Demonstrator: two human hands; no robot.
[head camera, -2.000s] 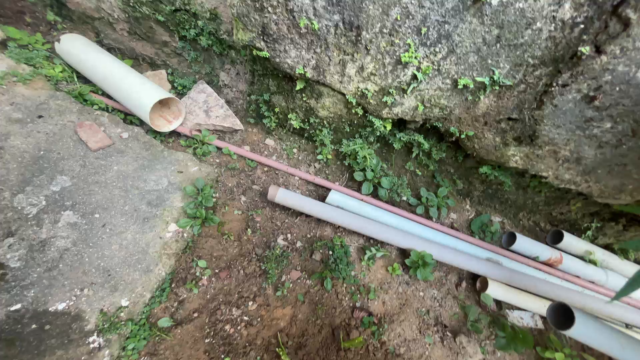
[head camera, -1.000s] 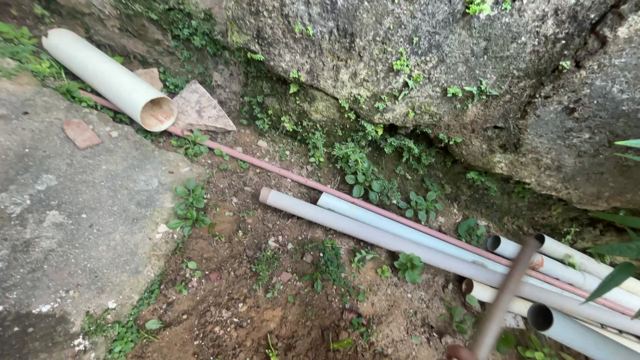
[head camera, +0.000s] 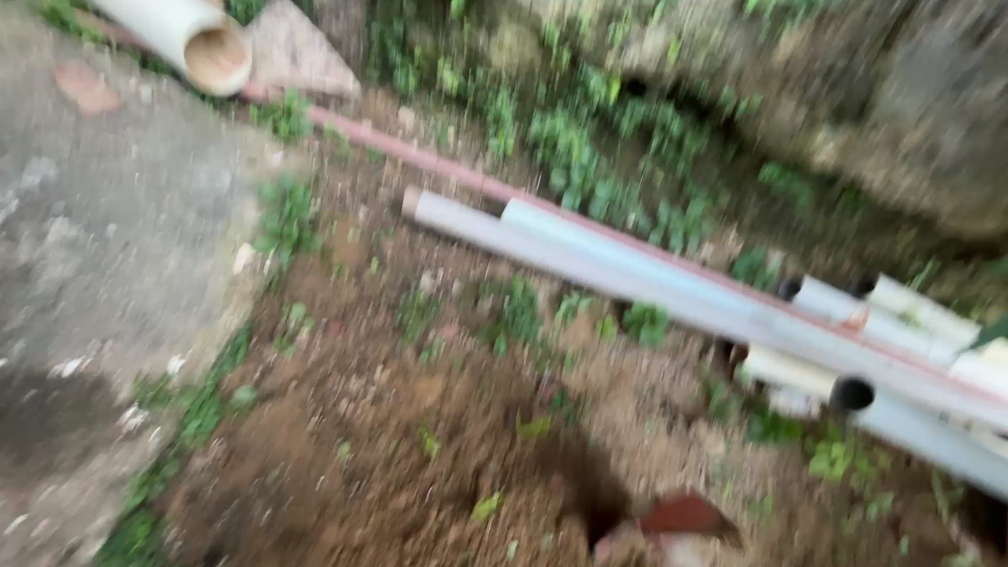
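Observation:
Neither my left hand nor my right hand can be made out in this blurred view. A reddish-brown object (head camera: 687, 516) shows at the bottom edge, with a paler part below it; blur hides what it is and whether a hand touches it. A long greyish-white pipe (head camera: 567, 264) lies slantwise on the soil beside a light blue pipe (head camera: 622, 244). Along them runs a thin pinkish-red pipe (head camera: 441, 163). Several shorter pipes lie at the right, among them a grey-blue pipe (head camera: 929, 433) with a dark open end.
A wide cream pipe (head camera: 161, 35) lies at the upper left by a triangular stone piece (head camera: 295, 55). A concrete slab (head camera: 118, 220) borders the soil on the left. A large rock (head camera: 890, 102) rises at the upper right, with small green plants (head camera: 575, 150) along its foot.
A blurred stick-like object at the lower right one second ago, with what may be fingers at its lower end, is gone from there. The reddish-brown object now shows at the bottom. The view has shifted.

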